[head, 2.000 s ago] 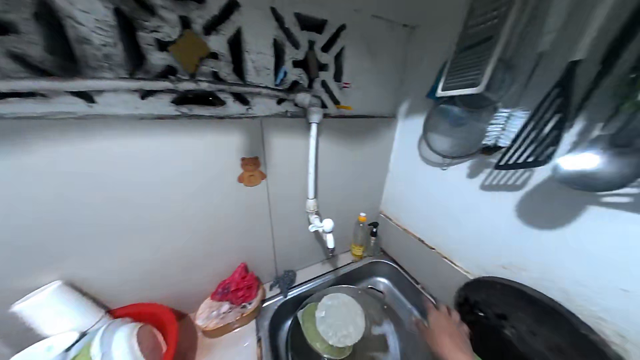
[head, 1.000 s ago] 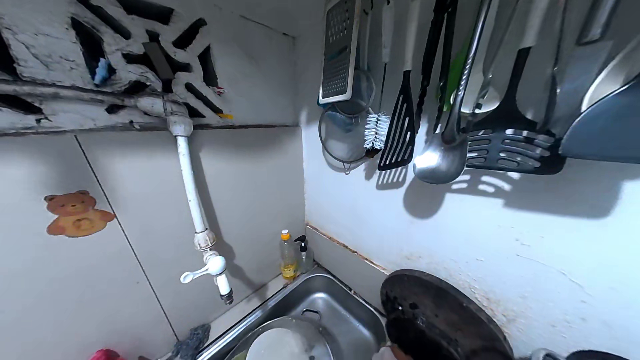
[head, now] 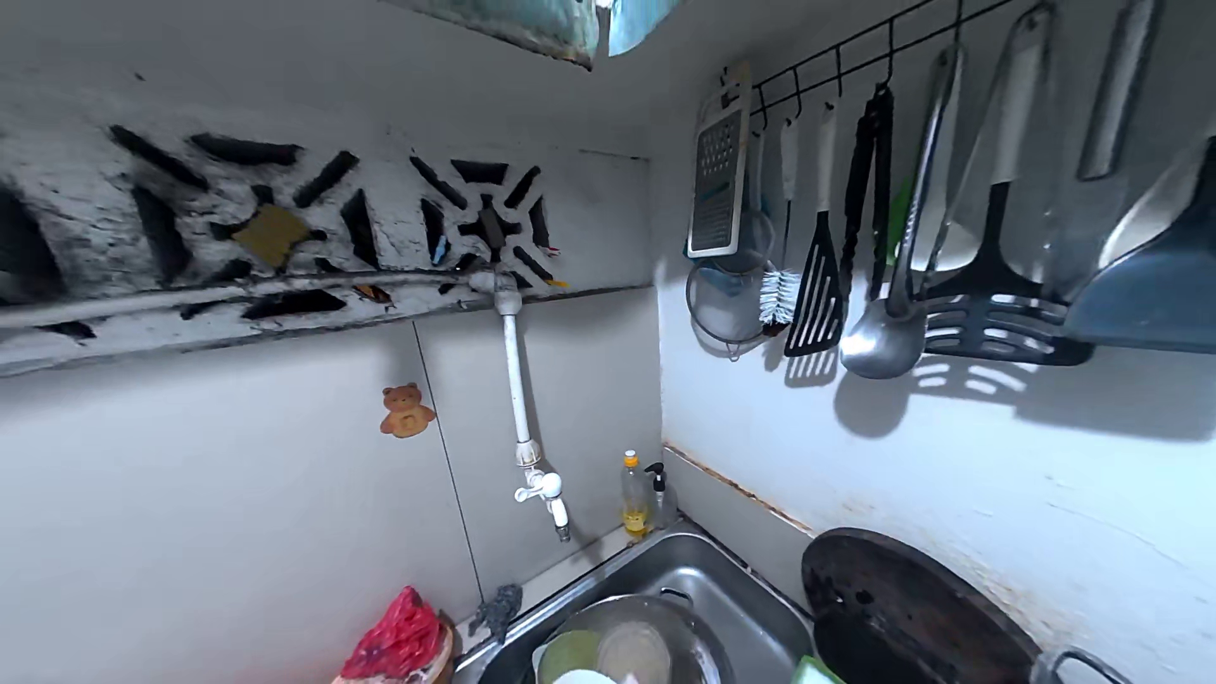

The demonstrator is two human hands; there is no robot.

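Neither my left hand nor my right hand can be made out. In the stainless steel sink (head: pixel 750 594) sits a large metal pot or basin (head: pixel 708 636) with a loop handle, holding a green dish (head: pixel 570 654) and a pale round dish (head: pixel 634 651); a white rim shows at the bottom edge. Above the sink, a white plastic tap (head: pixel 546 489) hangs from a pipe. A green item (head: pixel 814 671), cut off by the lower edge, is at the sink's right side. In the back corner stand a bottle of yellow liquid (head: pixel 635 503) and a pump bottle (head: pixel 661 499).
A dark round pan or lid (head: pixel 912 608) leans on the right wall. Above it hang a grater (head: pixel 719 180), strainer (head: pixel 727 299), slotted turner (head: pixel 819 285) and metal ladle (head: pixel 883 337). Left of the sink are a grey scrubbing cloth (head: pixel 500 608) and a red plastic bag (head: pixel 399 636).
Two seconds ago a hand was over the right side of the sink; it is out of sight now. The green item at the lower edge has come into view. The view has swung right and then partly back.
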